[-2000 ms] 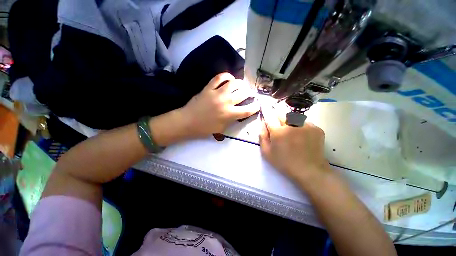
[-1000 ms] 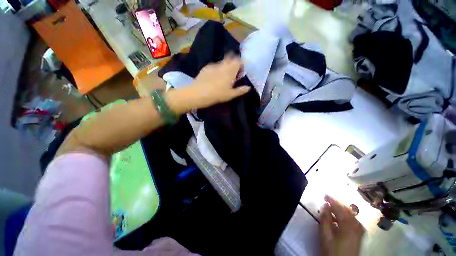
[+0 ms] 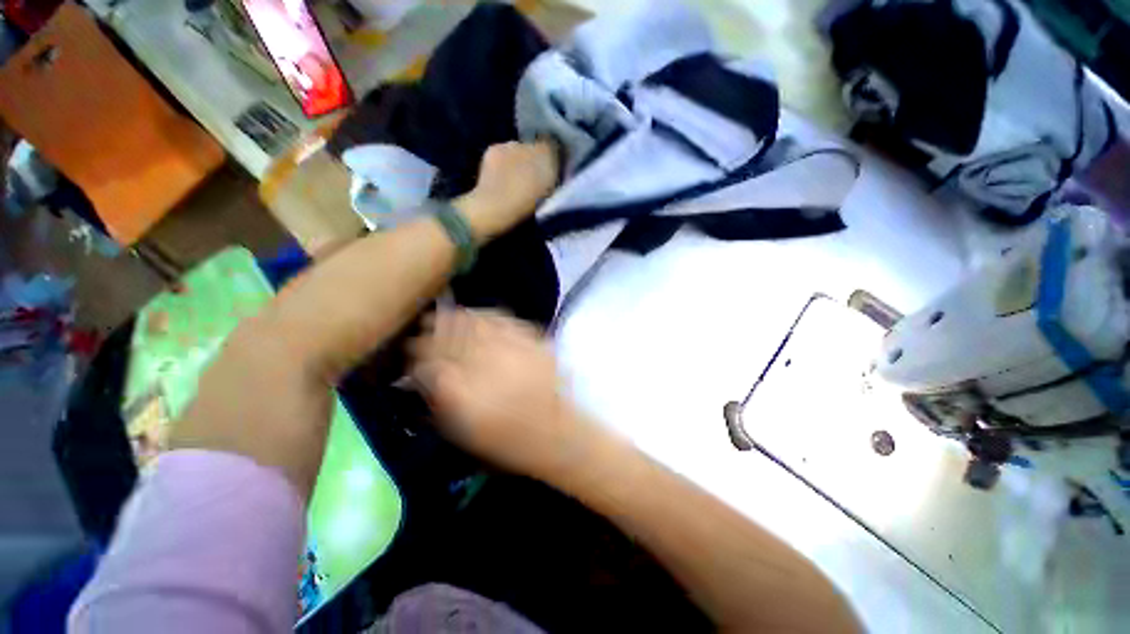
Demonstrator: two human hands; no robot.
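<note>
A large soft garment heap [image 3: 694, 124], black with pale grey-white panels, lies on the left part of the white machine table. My left hand [image 3: 514, 180], with a green bracelet at the wrist, is closed on the garment's black part at the heap's left side. My right hand [image 3: 483, 378] is blurred and lies over the black cloth nearer to me; its fingers point left, and whether they grip the cloth cannot be told. The sewing machine head [image 3: 991, 328], white with a blue stripe, stands at the right, with no cloth under its needle area.
A second black-and-white garment heap [image 3: 979, 99] lies beyond the machine. A green patterned board [image 3: 353, 495] is at the left, near my left arm. An orange chair [image 3: 112, 136] and a propped phone with a red screen [image 3: 297, 56] are at the upper left.
My right hand has left the machine bed and moved left to the black cloth. The garment's black part has been drawn off the table front. The view has shifted somewhat.
</note>
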